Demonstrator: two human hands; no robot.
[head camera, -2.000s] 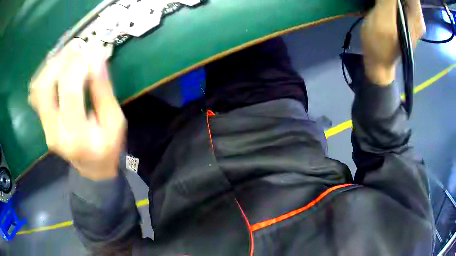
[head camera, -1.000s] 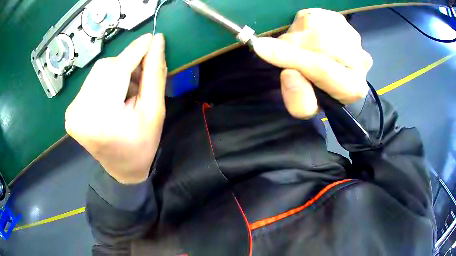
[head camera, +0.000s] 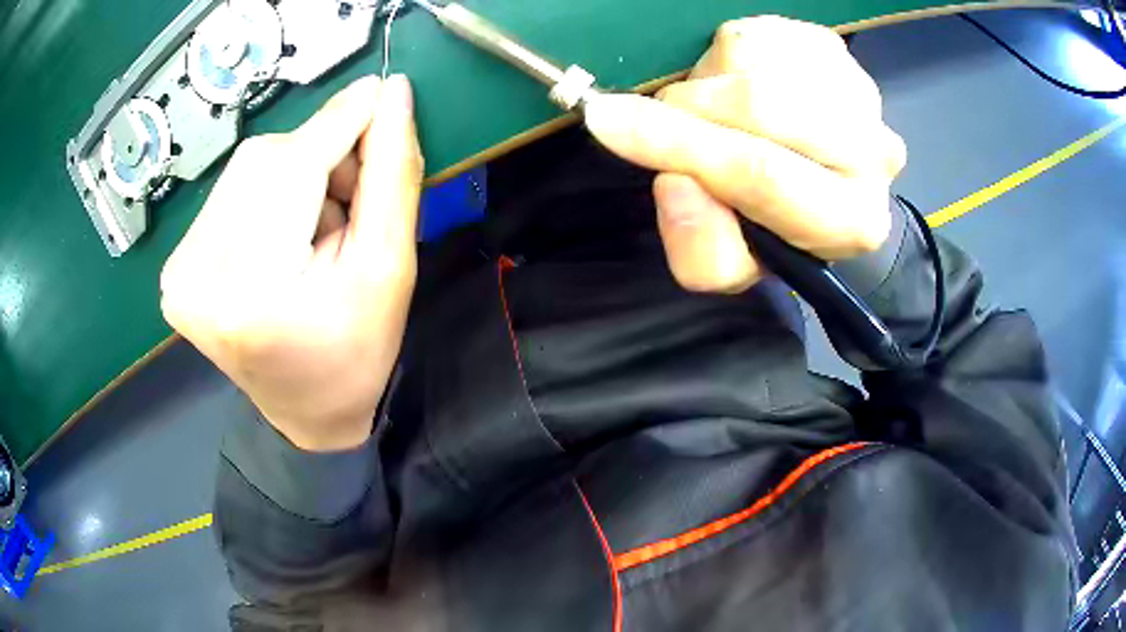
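Observation:
My left hand pinches a thin silvery solder wire between thumb and fingertip, with the wire pointing up to the plate's edge. My right hand holds a soldering iron like a pen; its silver barrel points up and left. The iron's tip and the wire's end are close together at the top edge, by the plate's right part; I cannot tell if they touch. The silver bracket plate lies on the mat at the upper left, with round discs on it. Its upper part is cut off by the picture's edge.
The green mat has a brown front edge. A black cord loops by my right wrist. A dark round part shows at the left rim, above a blue stool. Another blue thing shows under the bench. The floor has yellow lines.
Since two seconds ago, both hands have come to the plate with wire and iron. In the last second, the iron moved slightly left and the plate shifted slightly left and down.

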